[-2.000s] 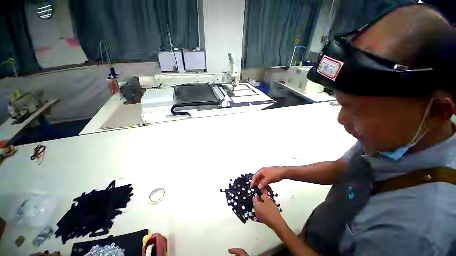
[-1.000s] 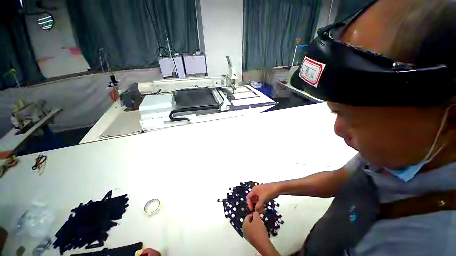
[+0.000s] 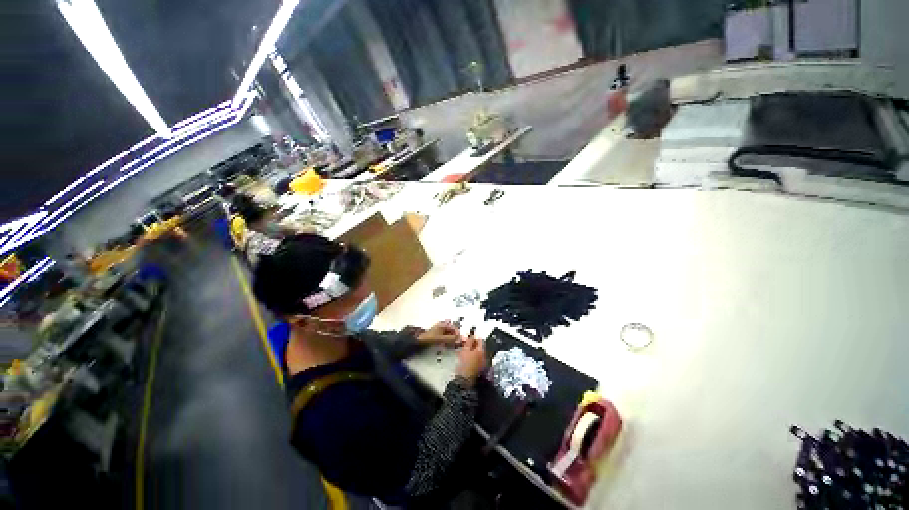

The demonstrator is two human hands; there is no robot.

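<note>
Neither of my hands is in the picture. On the white table lies a heap of short black webbing tabs. Nearer the edge is a black mat with a pile of small silvery fittings. A red tape dispenser stands at the mat's right corner. A roll of tape lies flat to the right of the tabs. A heap of black tabs dotted with white or silver is cut off at the lower right.
A person in a mask and cap works at the table's left edge, hands together beside the mat. Behind them is a brown cardboard piece. A machine with a dark panel stands beyond the table. An aisle runs at left.
The view has swung left. The person at the right, handling the dotted heap, has left the picture; the masked person, aisle and cardboard have come in. The fingertips at the bottom edge are gone.
</note>
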